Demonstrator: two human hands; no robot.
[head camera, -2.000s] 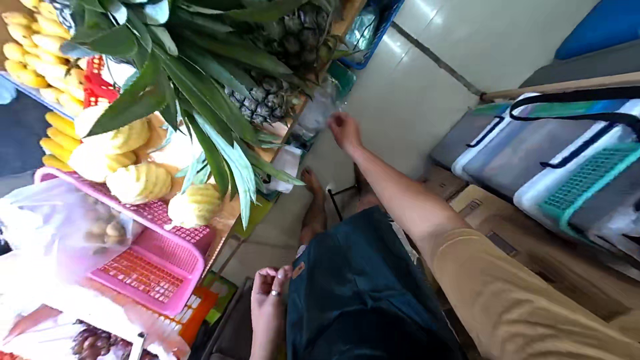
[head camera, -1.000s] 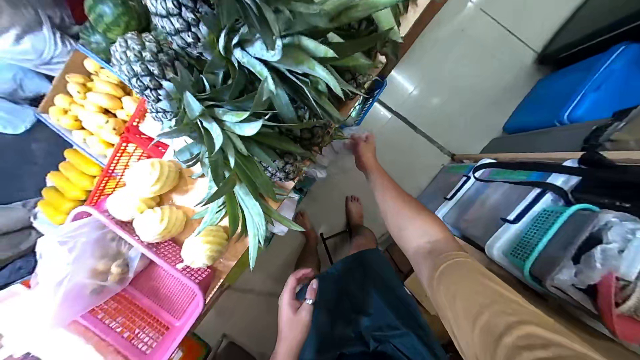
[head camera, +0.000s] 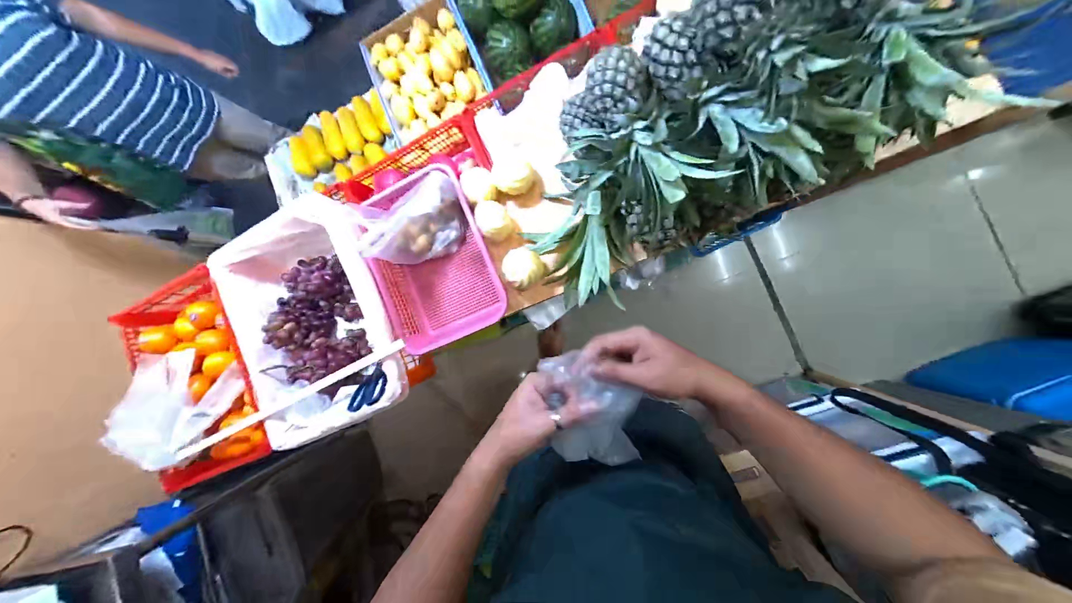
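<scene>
A thin clear plastic bag (head camera: 599, 427) hangs between my two hands, in front of the dark apron. My left hand (head camera: 536, 414), with a ring on one finger, grips the bag's left upper side. Fingers of my right hand (head camera: 636, 360) pinch its upper edge. Beyond them on the stall lies a pink plastic basket (head camera: 456, 293), with a tied plastic bag of small round brown produce (head camera: 423, 230) at its far end. Peeled pale yellow fruits (head camera: 523, 266) sit beside the basket, and pineapples (head camera: 615, 84) with long leaves are piled to their right.
Left of the pink basket are a white box of grapes (head camera: 322, 314) with scissors (head camera: 368, 387), and a red crate (head camera: 180, 477) of orange fruit. Yellow mangoes (head camera: 419, 75) and watermelons (head camera: 508, 46) lie farther back. A person in striped clothing (head camera: 109, 92) stands across the stall. Storage containers (head camera: 888, 435) are at right.
My right hand has come back from beside the stall to meet my left hand, and both now hold a clear plastic bag. The view has swung left, bringing the grapes and another person into sight.
</scene>
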